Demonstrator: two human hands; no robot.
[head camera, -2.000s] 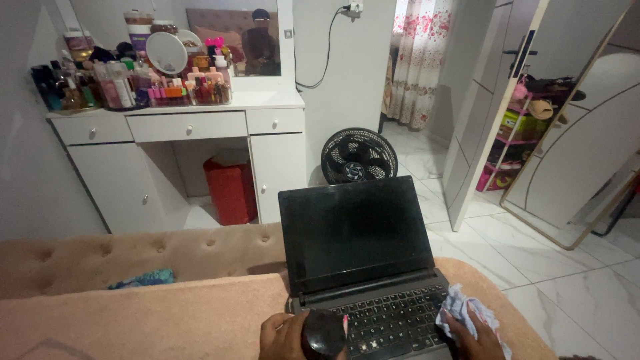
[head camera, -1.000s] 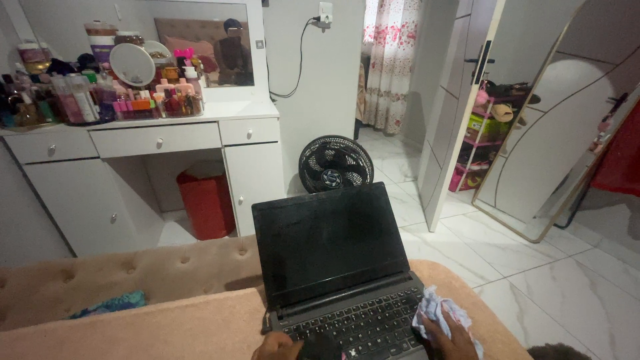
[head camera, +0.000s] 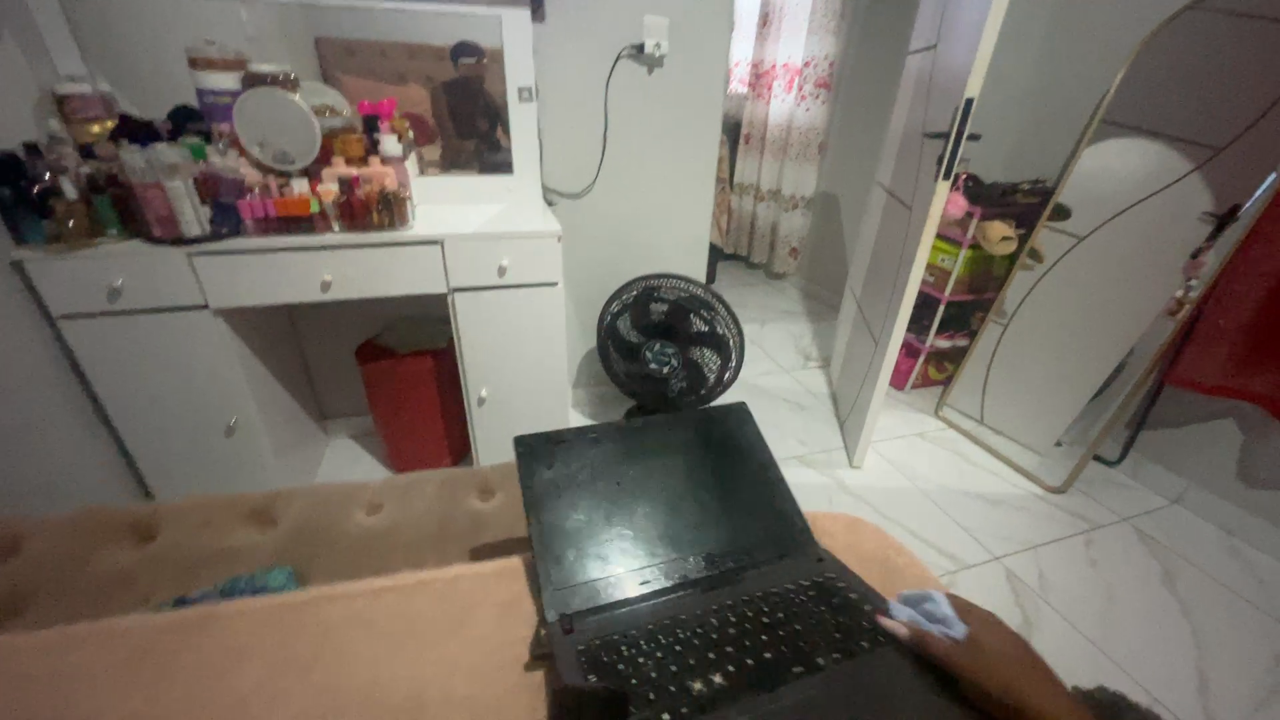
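An open black laptop (head camera: 660, 510) rests on the peach fabric surface, its screen dark with smudges and streaks of reflected light. At the right edge of its keyboard (head camera: 730, 640), my right hand (head camera: 985, 645) holds a crumpled pale blue-white cloth (head camera: 930, 612), with the fingers near the laptop's side. A dark, blurred object (head camera: 588, 702) shows at the keyboard's lower left corner; what it is cannot be told. My left hand is not seen in this view.
The peach fabric (head camera: 300, 650) borders a tufted beige headboard or bench (head camera: 370, 510). Beyond are a black fan (head camera: 670, 345), a white dressing table (head camera: 320, 275) crowded with bottles, a red bin (head camera: 415, 405), an open door (head camera: 905, 240) and a leaning mirror (head camera: 1090, 300).
My left hand, seen at the laptop's lower left before, is out of view. My right hand and the cloth still lie at the laptop's right side, with less of the cloth showing.
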